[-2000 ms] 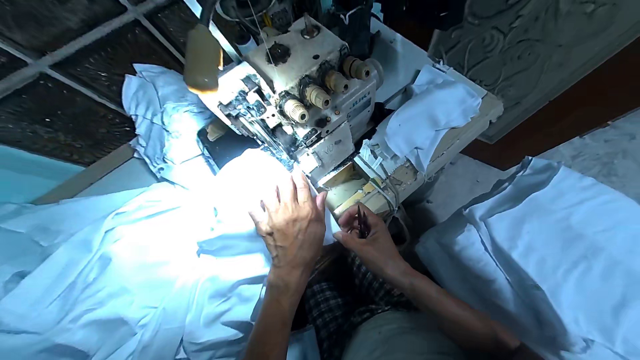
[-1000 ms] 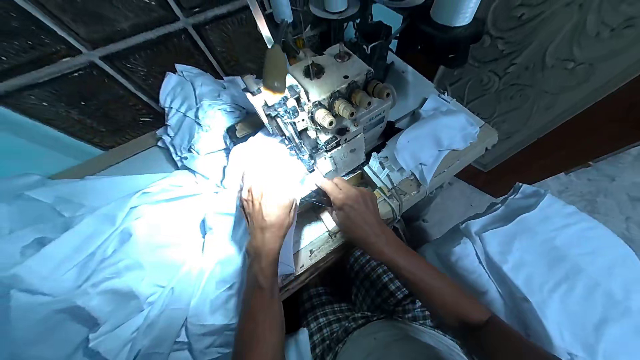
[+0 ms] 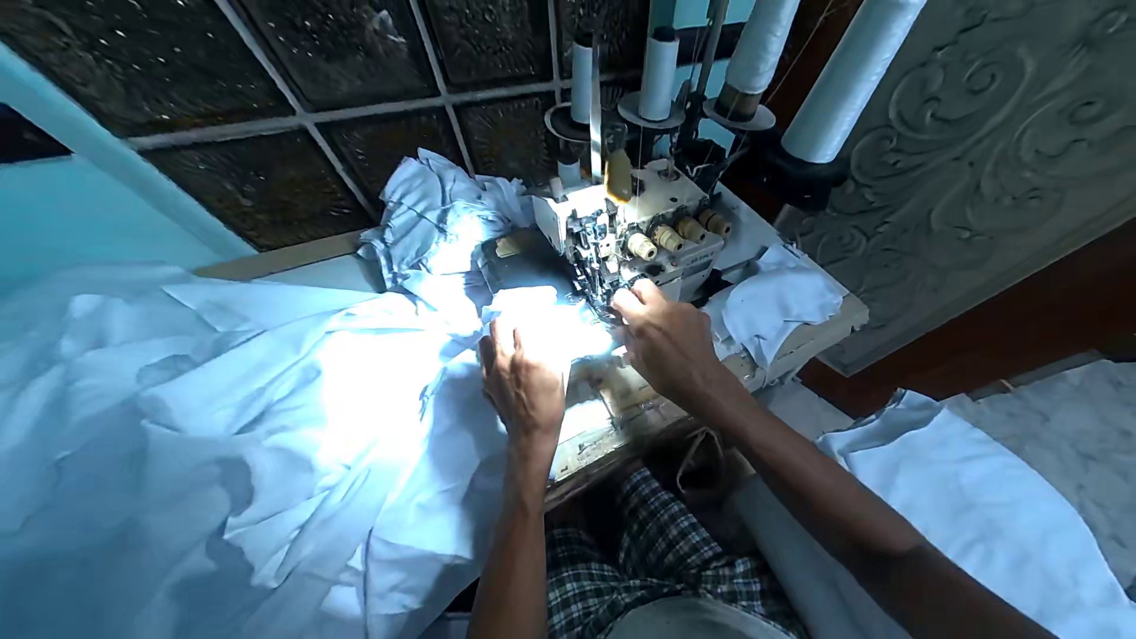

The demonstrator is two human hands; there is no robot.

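Note:
A white overlock sewing machine (image 3: pixel 661 209) with a row of tension dials stands on the table, its needle area brightly lit. My left hand (image 3: pixel 525 377) lies on white fabric (image 3: pixel 355 399) just left of the machine's front; whether its fingers pinch the cloth is unclear. At the front of the needle area is my right hand (image 3: pixel 661 333), its fingers curled close to the presser foot. What those fingertips hold, if anything, is hidden by the hand and the glare. The fabric spreads from the machine across the left of the table.
Thread cones (image 3: pixel 839 84) stand behind the machine. A crumpled cloth bundle (image 3: pixel 435 213) lies at its back left, and small fabric pieces (image 3: pixel 777 297) lie to its right. More white fabric (image 3: pixel 976 506) is at the lower right. The wooden table edge (image 3: pixel 586 470) runs before my lap.
My right hand has moved from the table's front edge, where it held a small dark tool, up to the needle area. The view has shifted to take in the thread cones.

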